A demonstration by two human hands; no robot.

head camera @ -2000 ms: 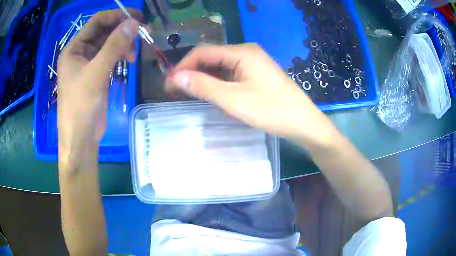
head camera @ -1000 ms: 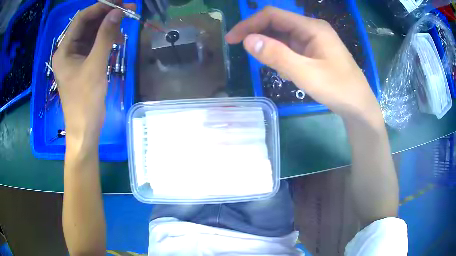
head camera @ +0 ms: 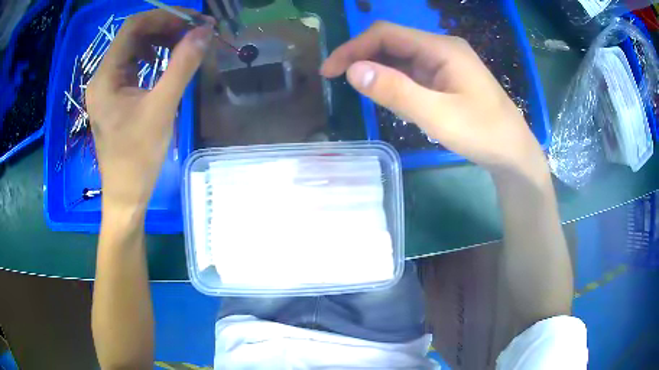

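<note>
My left hand (head camera: 148,94) is closed on a thin wired piece (head camera: 170,10) between thumb and fingers, just left of the fixture. Its pale length points up and left, and a thin red part runs toward the round seat. The grey fixture (head camera: 254,81) has a dark front and a dark round seat on top; contact with the piece is unclear. My right hand (head camera: 433,90) is to the right, over the edge of the right tray, thumb and forefinger apart, with nothing visible between them. The dark press ram (head camera: 225,10) shows at the top.
A clear tub (head camera: 189,217) with glaring white contents stands in front. The left blue tray (head camera: 115,219) holds jumbled thin pieces; the right blue tray (head camera: 433,158) holds small rings. A plastic bag (head camera: 574,137) and a translucent tub (head camera: 623,108) lie far right.
Over two seconds, my right hand let go of the wired piece and moved right. Since one second ago, my left hand has moved slightly right with the piece.
</note>
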